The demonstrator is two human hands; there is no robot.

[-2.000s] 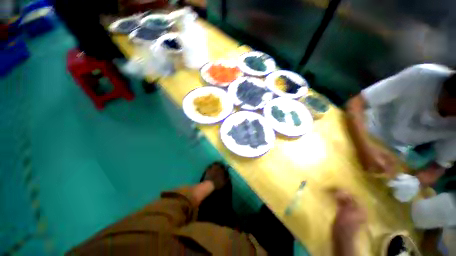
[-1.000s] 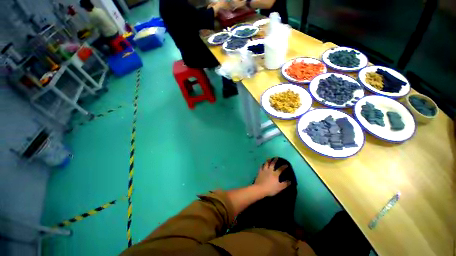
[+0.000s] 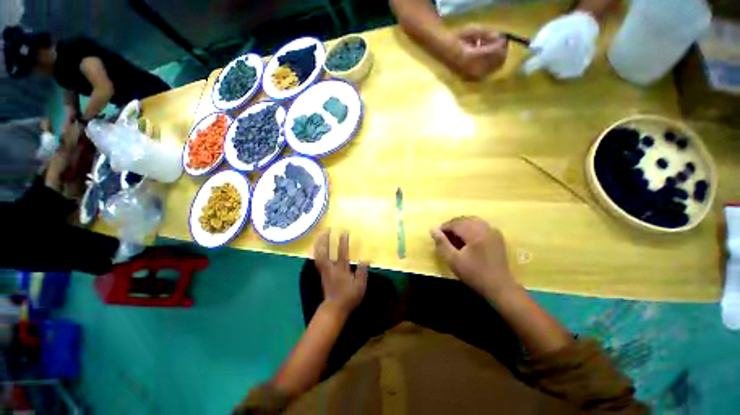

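A slim green hand tool (image 3: 400, 223) lies alone on the table between my hands. My left hand (image 3: 339, 271) is at the table's front edge, left of the tool, with fingers spread and nothing in it. My right hand (image 3: 475, 250) rests on the table right of the tool, its fingers curled. A dark spot shows inside its curl; I cannot tell if it is a small piece or shadow. A plate of grey-blue chips (image 3: 290, 200) and a plate of yellow-brown chips (image 3: 220, 208) stand nearest, to the left.
More plates hold orange (image 3: 208, 144), dark slate (image 3: 257, 136) and blue-green chips (image 3: 311, 127). A round tray of black pieces (image 3: 595, 162) stands right, a thin stick (image 3: 560, 180) beside it. Opposite are a coworker's bare hand (image 3: 479, 53), gloved hand (image 3: 565, 46) and a translucent jug (image 3: 659, 39).
The view has swung right and now faces the table. My left hand has moved from my leg to the table edge. My right hand, out of view one second ago, shows again.
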